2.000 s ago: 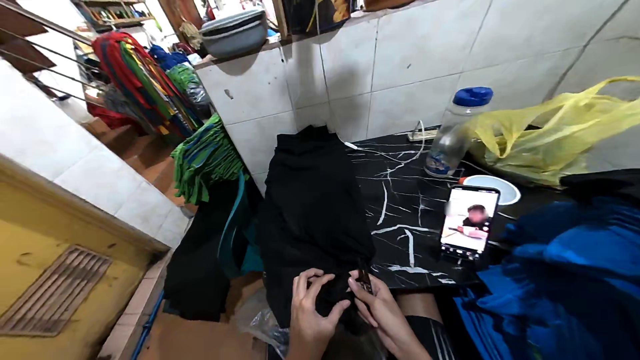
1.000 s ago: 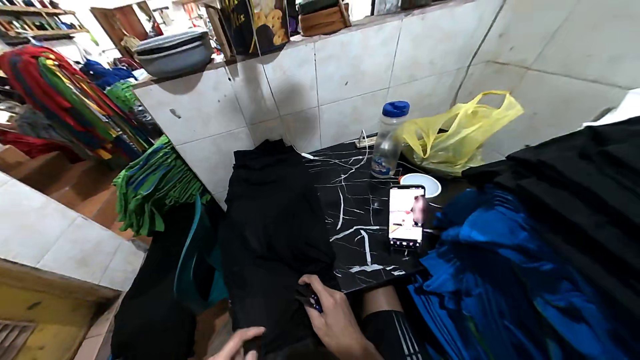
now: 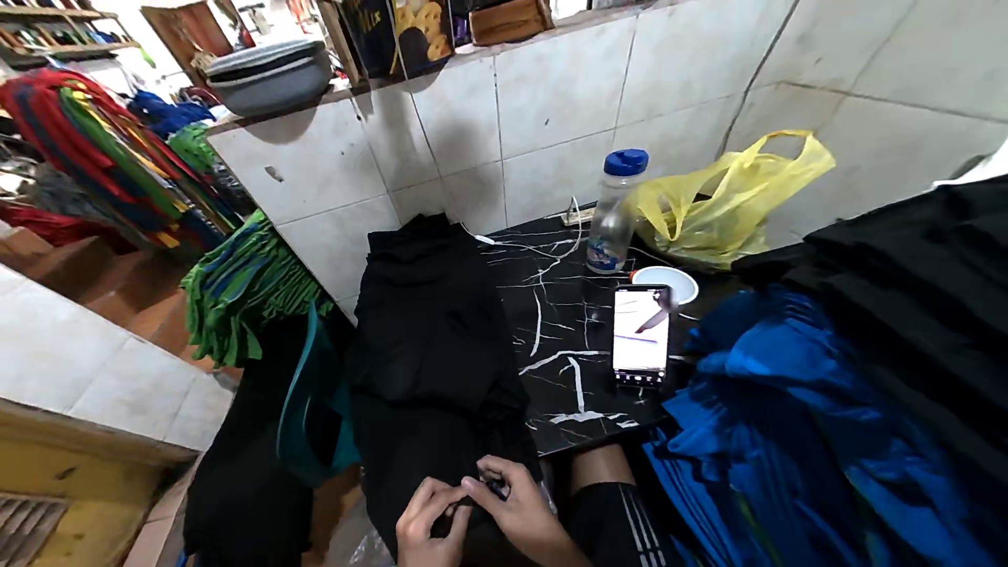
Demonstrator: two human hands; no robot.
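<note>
Black fabric, folded in a long stack (image 3: 433, 331), lies over the near left part of the black marbled table (image 3: 567, 315) and hangs toward my lap. My left hand (image 3: 429, 516) is over its lower end, thumb and fingers pinched together; whether cloth or thread is between them cannot be told. My right hand (image 3: 516, 504) meets it at the fingertips, its fingers curled around a small dark tool (image 3: 496, 487), perhaps thread snips, mostly hidden by the fingers.
A lit phone (image 3: 642, 335) stands on the table beside a white round lid or dish (image 3: 669, 283), a clear bottle (image 3: 613, 213) and a yellow plastic bag (image 3: 724, 205). Blue garments (image 3: 787, 394) and black cloth (image 3: 929, 260) lie right. Green strips (image 3: 252, 291) hang left, near a tiled wall (image 3: 551, 102).
My left hand was apart from the right, lower at the frame's edge, one second ago; now their fingertips meet. The small dark tool stays in my right hand. The view has swung right since the first frame.
</note>
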